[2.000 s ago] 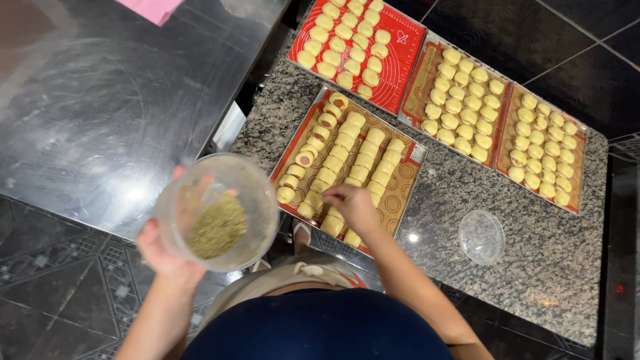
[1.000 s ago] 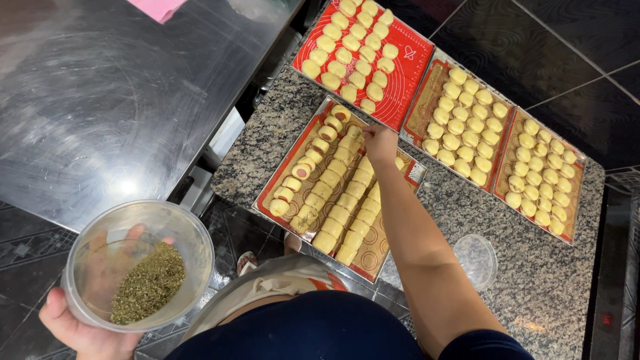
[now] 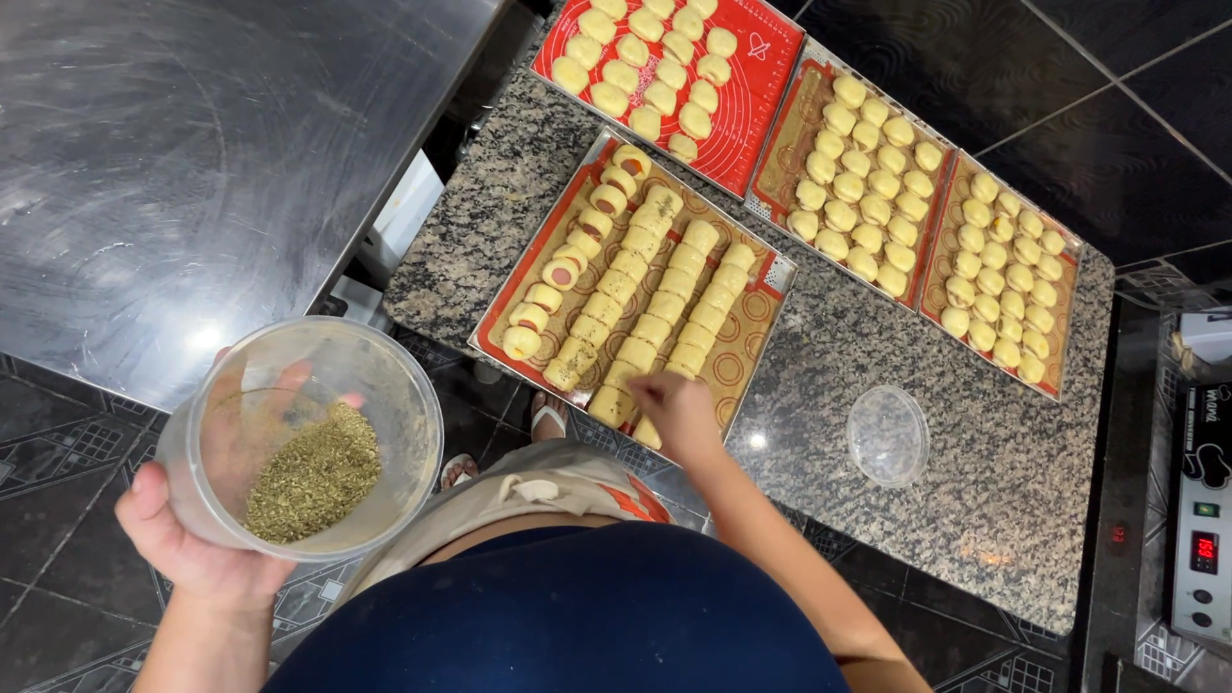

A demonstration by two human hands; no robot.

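My left hand (image 3: 207, 568) holds a clear plastic tub (image 3: 414, 433) from below and the side, with dried green herbs (image 3: 318, 476) in it. My right hand (image 3: 679, 409) is over the near end of the dough rows on the nearest tray (image 3: 784, 279), its fingertips bunched together; whether herbs are between them is too small to tell. That tray has a baking mat and several rows of cut dough rolls (image 3: 664, 306), the leftmost row (image 3: 561, 273) showing sausage centres. Green flecks lie on the second row (image 3: 616, 284) and on the near end of the third.
Behind stand a red mat (image 3: 756, 115) with dough pieces and two more trays (image 3: 765, 188), (image 3: 1059, 380) of dough pieces. A round clear lid (image 3: 888, 436) lies on the granite counter (image 3: 962, 510). A steel table (image 3: 241, 144) is at the left, an appliance with a lit display (image 3: 1203, 553) at the right.
My right hand has come from the far end of the nearest tray to its near end. My left hand still holds the tub.
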